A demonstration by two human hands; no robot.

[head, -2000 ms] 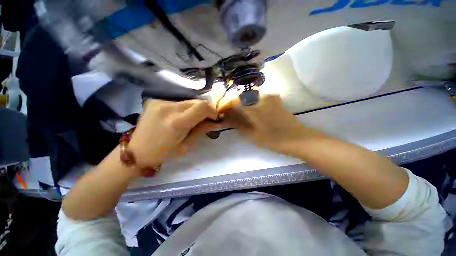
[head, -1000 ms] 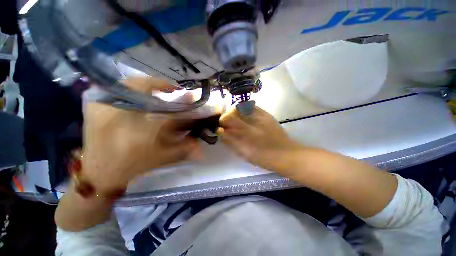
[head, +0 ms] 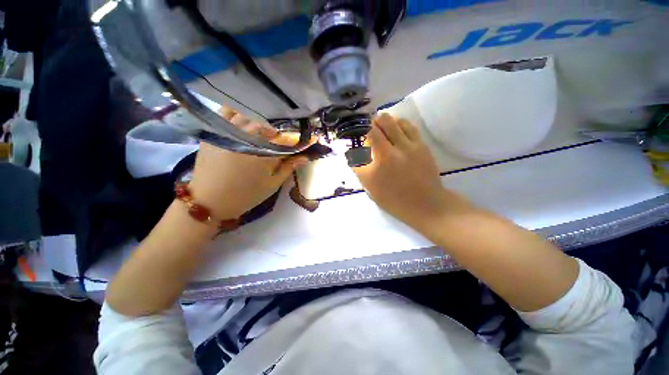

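Note:
The white sewing machine (head: 469, 80) has blue "JACK" lettering and a lamp-lit needle area. My left hand (head: 238, 176), with a red bead bracelet, is left of the needle, fingers at the presser foot on a dark cloth edge (head: 320, 151). Dark cloth also shows beneath that wrist. My right hand (head: 402, 172) is right of the needle, its fingers up against the machine beside the round metal part (head: 358, 154); its fingertips are partly hidden, so I cannot tell whether it holds anything. A small brownish curved piece (head: 302, 196) lies on the lit bed.
A measuring scale (head: 367, 272) runs along the table's front edge. Dark and white cloth (head: 158, 139) is piled at the left. Striped garment pieces (head: 506, 307) lie below the table edge. A yellow item (head: 660, 173) is at the far right.
My hands were close together in front of the needle and have moved apart. My left hand has moved up to the presser foot, my right hand up and right. The lit bed between them now shows.

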